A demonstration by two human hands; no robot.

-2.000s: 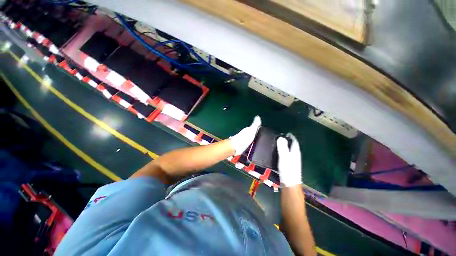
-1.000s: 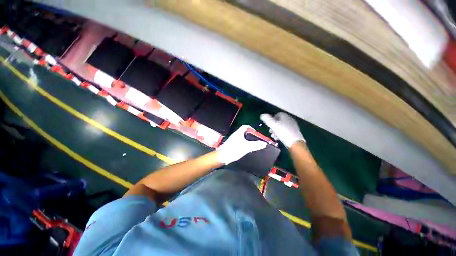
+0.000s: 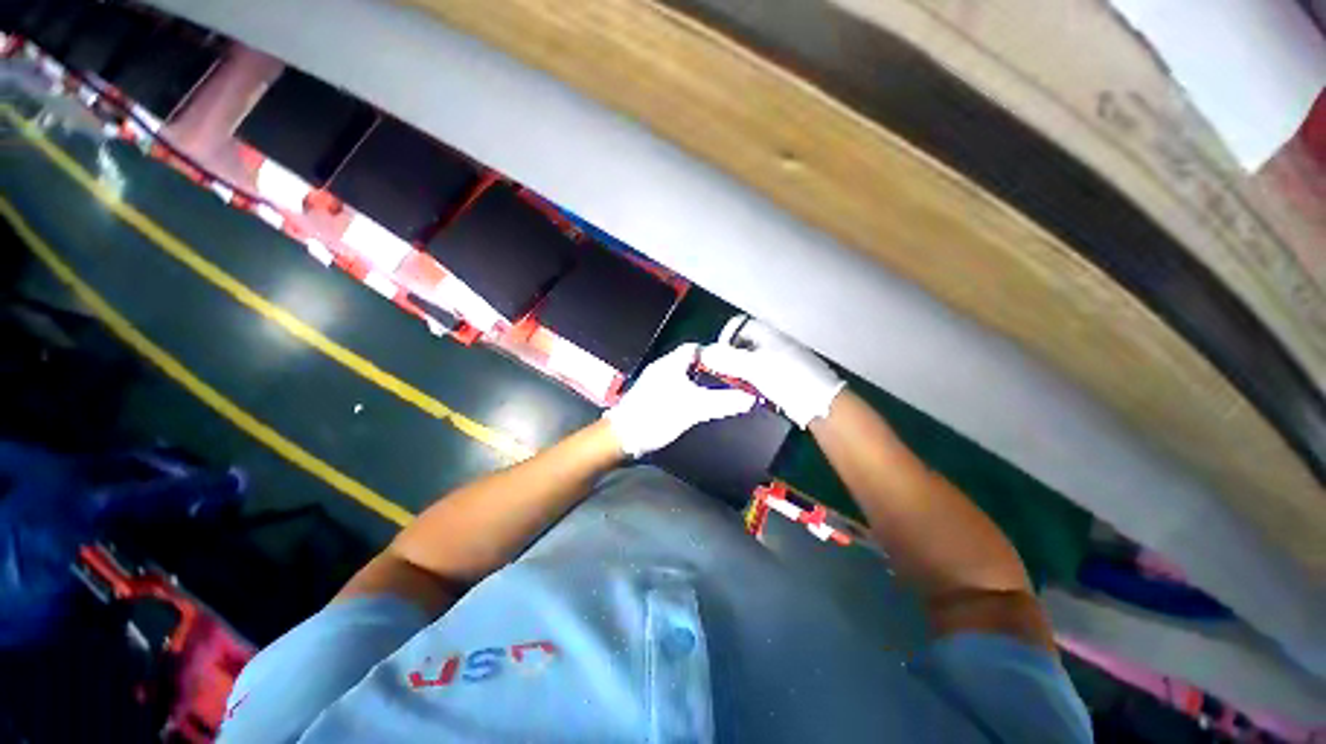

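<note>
A black squarish electronic unit [image 3: 730,449] is held in front of my chest at the shelf's front edge. My left hand [image 3: 672,403], in a white glove, grips its left side and upper edge. My right hand [image 3: 774,374], also gloved, is at the unit's far edge, where a bit of red shows; its fingertips meet my left hand. What the right fingers hold there cannot be told. A row of black units [image 3: 617,308] with red edges lies on the shelf just left of my hands.
The wood-edged bench [image 3: 814,167] overhangs the shelf from upper left to right. Red-and-white edge tape [image 3: 560,353] runs along the shelf front. Green floor with yellow lines [image 3: 335,362] lies to the left. A red-edged tray [image 3: 186,635] and dark blue shapes are at lower left.
The unit was lifted off the shelf and is now held near my body. My right hand has moved left onto its far edge, beside my left hand. The view has shifted.
</note>
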